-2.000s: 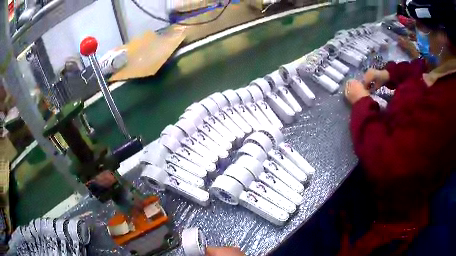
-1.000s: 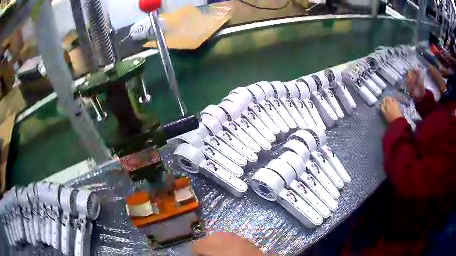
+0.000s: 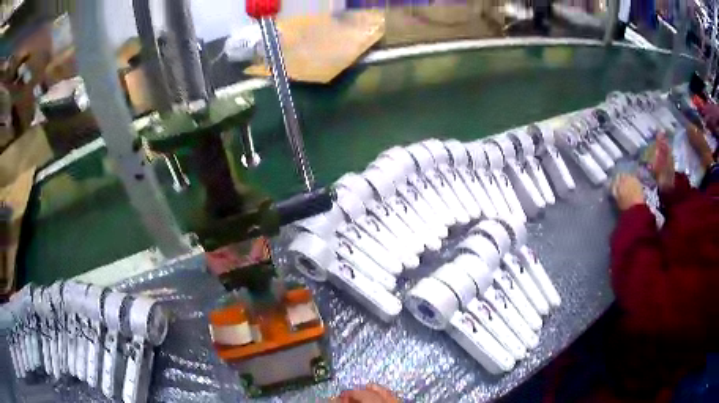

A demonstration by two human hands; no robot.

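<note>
The green hand press [image 3: 225,181] stands left of centre, with its orange and grey fixture [image 3: 268,330] on the bench. The orange fixture has two pale pads and no fan in it. A small part of one hand, seemingly my right hand [image 3: 366,394], shows at the bottom edge, right of the fixture. It is cut off by the edge, so what it holds is hidden. My left hand is out of the picture. White handheld fans [image 3: 366,290] lie in overlapping rows right of the press.
More fans [image 3: 138,346] stand in a row at the far left. The press lever [image 3: 288,110] rises with its red knob at the top edge. A green conveyor [image 3: 410,102] runs behind the bench. A person in dark red sleeves [image 3: 654,252] works at the right.
The view has swung, so press and fans sit differently in the picture. A white fan head beside my hand two seconds ago has left the view. The hand has sunk further below the bottom edge.
</note>
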